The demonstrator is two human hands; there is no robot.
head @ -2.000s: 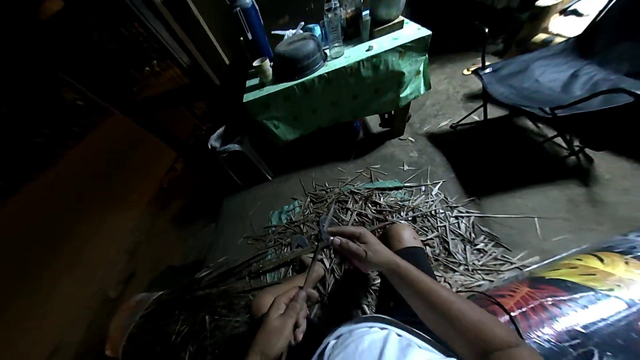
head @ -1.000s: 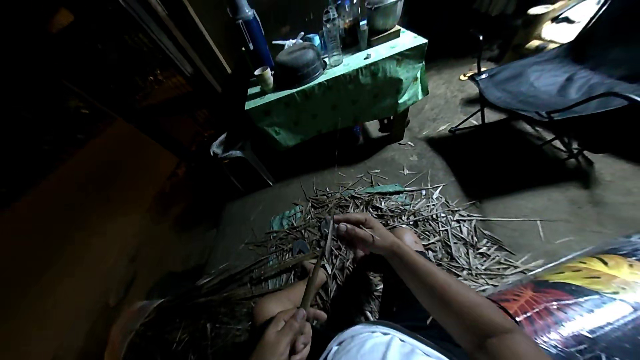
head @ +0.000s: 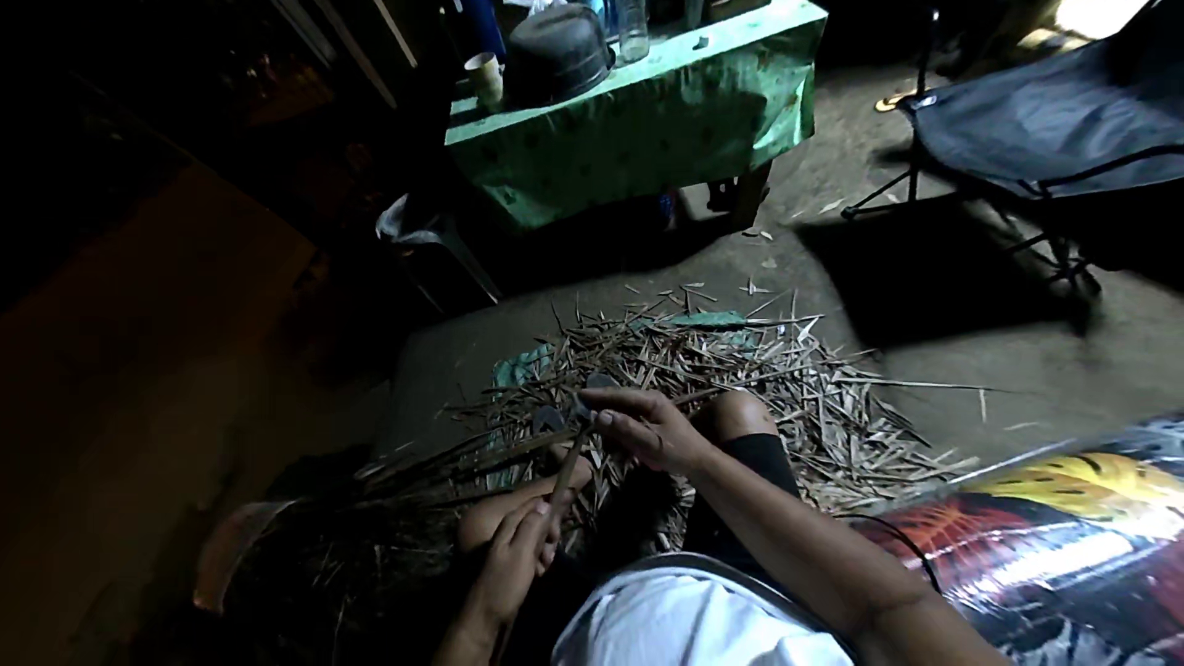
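Note:
My left hand (head: 525, 548), low in the view, is closed around a thin brownish stalk or strip (head: 567, 470) that slants up and to the right. My right hand (head: 647, 430) is at the stalk's upper end, thumb and forefinger around a small grey piece (head: 581, 407) that may be a blade; its exact shape cannot be told. Beneath and beyond both hands lies a heap of dry split strips and scraps (head: 666, 356), partly over green sheeting (head: 523, 367). Long dry stalks (head: 462, 472) lie to the left of my hands.
A table with a green cloth (head: 638, 139) stands ahead, bearing a dark pot or basin (head: 558, 51), a cup (head: 485, 79) and a glass bottle (head: 633, 32). A folding fabric chair (head: 1036, 111) is at the right. A glossy patterned surface (head: 1064, 536) lies at the lower right.
The stalk's upper end, upright between my hands a second ago, is now lower against my right hand's fingers. Both hands remain on the work over the heap.

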